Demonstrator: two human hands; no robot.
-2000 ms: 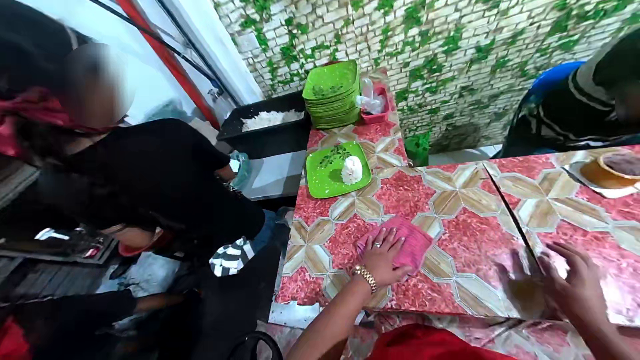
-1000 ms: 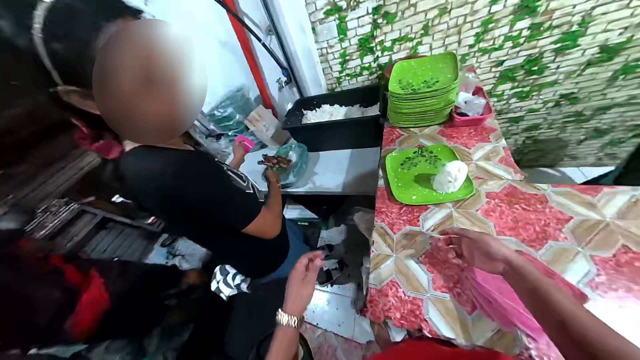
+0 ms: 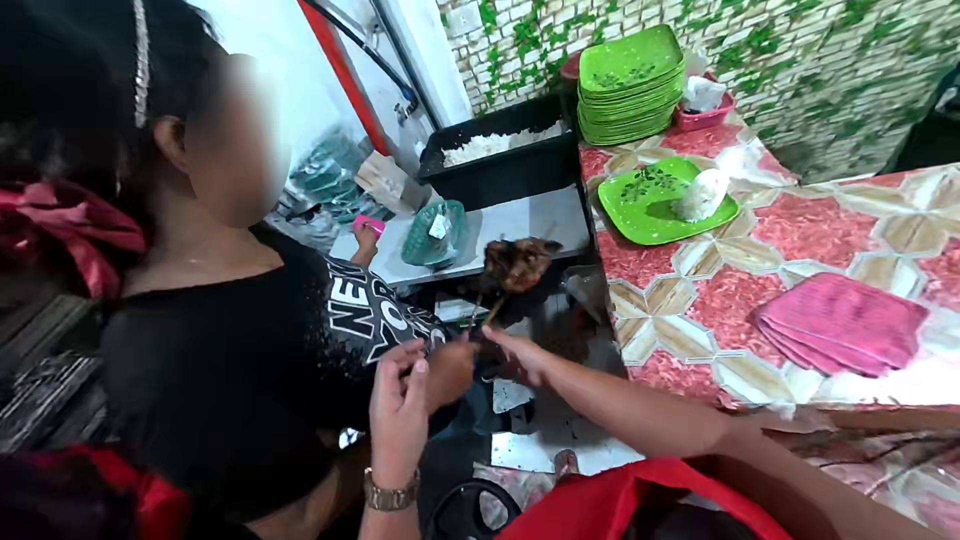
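Observation:
My left hand (image 3: pixel 401 390), with a metal-band watch at the wrist, is raised beside the co-worker's hand (image 3: pixel 450 369), its fingers loosely bent and nothing seen in it. My right hand (image 3: pixel 519 355) reaches in from the right to the lower end of the skewers; whether it grips them cannot be told. The co-worker's hand holds the skewers of grilled meat (image 3: pixel 519 264) upright over the gap between the counters. On the table to the right lie a green square plate (image 3: pixel 637 206) with a mound of white rice (image 3: pixel 703 196) and a folded pink cloth (image 3: pixel 844 322).
A co-worker in a black shirt (image 3: pixel 225 360) stands close at the left. A black tub of rice (image 3: pixel 491 176) and a green basket (image 3: pixel 433 234) are on the white counter. A stack of green plates (image 3: pixel 630 94) and a pink basket (image 3: pixel 706 112) stand at the tiled table's back.
My right hand has left the table and reached left to the skewers. The meat, earlier by the green basket, has come nearer to me. The pink cloth lies released. The view has turned left.

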